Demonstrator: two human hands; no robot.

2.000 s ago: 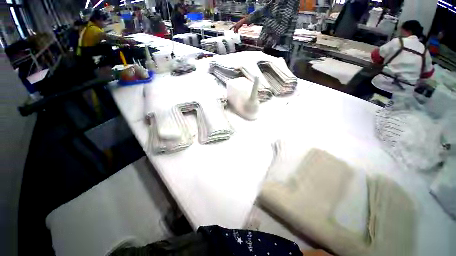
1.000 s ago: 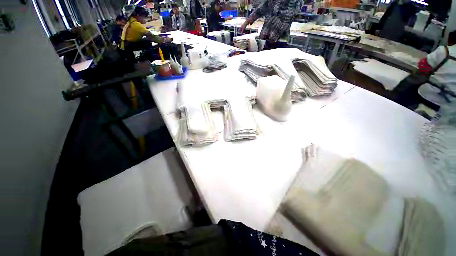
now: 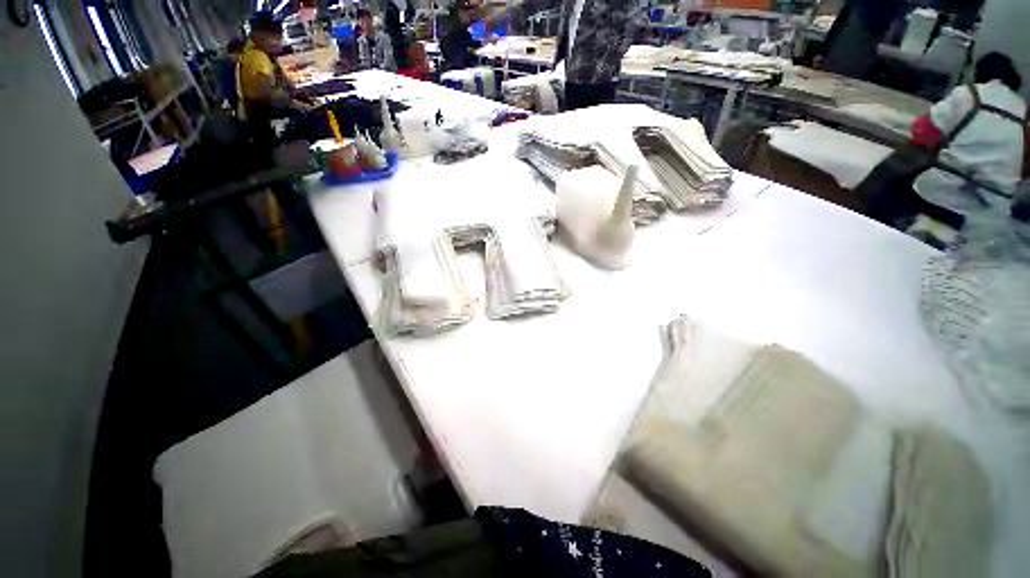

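A thick stack of cream-beige garment panels [image 3: 779, 418] lies on the white table [image 3: 531, 418] at its near edge, lower right. Part of the stack is folded back into a thick roll, with another rounded beige part [image 3: 937, 508] at its right. A dark sleeve with small white stars crosses the bottom edge of the picture. Neither of my hands shows; the picture's edge cuts off the arm. No tool is visible.
Greyish-white U-shaped bundles [image 3: 525, 265] lie at table left, more [image 3: 683, 164] behind. A pale pointed object [image 3: 613, 231] stands between them. A blue tray [image 3: 361, 172] holds bottles. White pile [image 3: 282, 463] sits low at left. Crumpled white bundles [image 3: 983, 327] lie at right. People work beyond.
The view has swung right and then slightly back left, so the table's things shift in the picture. The hand at the bottom edge two seconds ago is out of view.
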